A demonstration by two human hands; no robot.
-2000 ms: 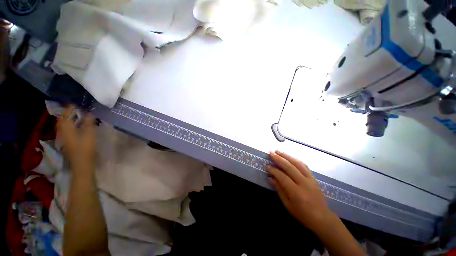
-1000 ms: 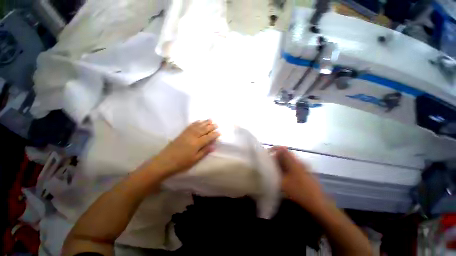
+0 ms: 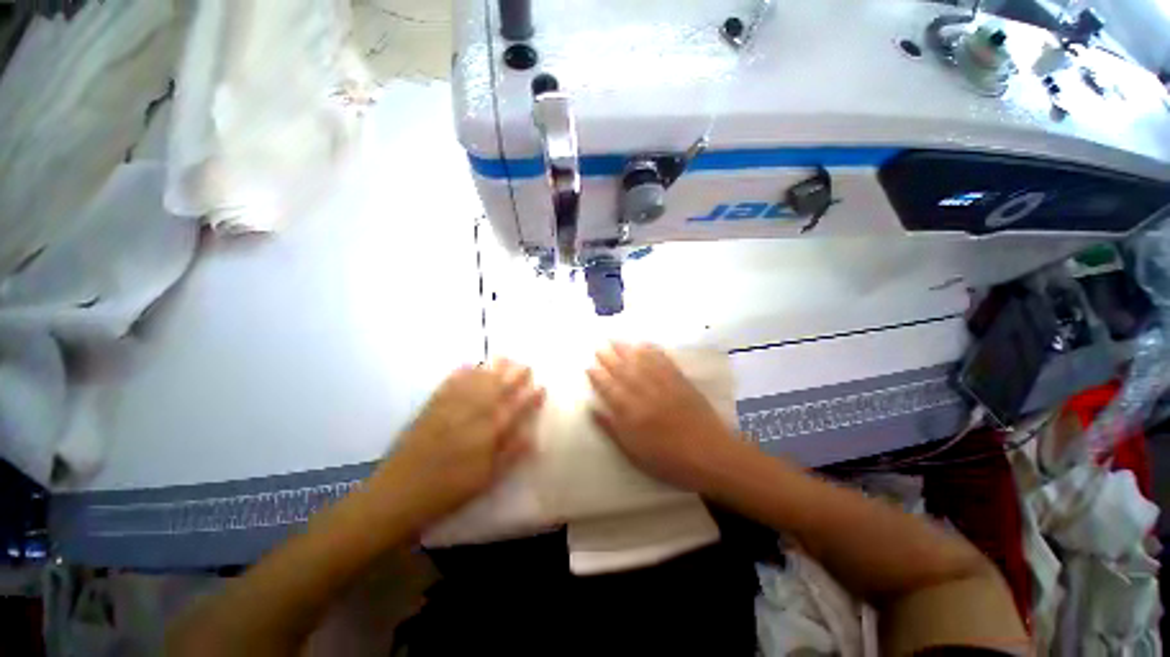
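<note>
A cream garment panel (image 3: 577,481) lies over the table's front edge, its lower end hanging over the black-clothed lap. My left hand (image 3: 468,424) lies on its left part, slightly blurred, fingers pointing toward the needle area. My right hand (image 3: 654,404) lies flat on its right part. Neither hand visibly pinches the cloth. The lockstitch sewing machine (image 3: 757,193) stands just beyond the hands. Its presser foot and needle area (image 3: 552,270) is in strong glare, so whether the cloth reaches under it cannot be told. The dark grey stub (image 3: 604,285) is right of the needle.
Cream and white cut pieces (image 3: 96,257) are heaped at the left and back left of the table. The grey ruled edge (image 3: 873,408) runs along the front. A black control panel (image 3: 1026,190) is on the machine. More cloth (image 3: 1091,539) and red material are at lower right.
The view has swung right toward the machine. The panel, earlier blurred and moving between both hands, now lies in front of the needle area with both hands on top.
</note>
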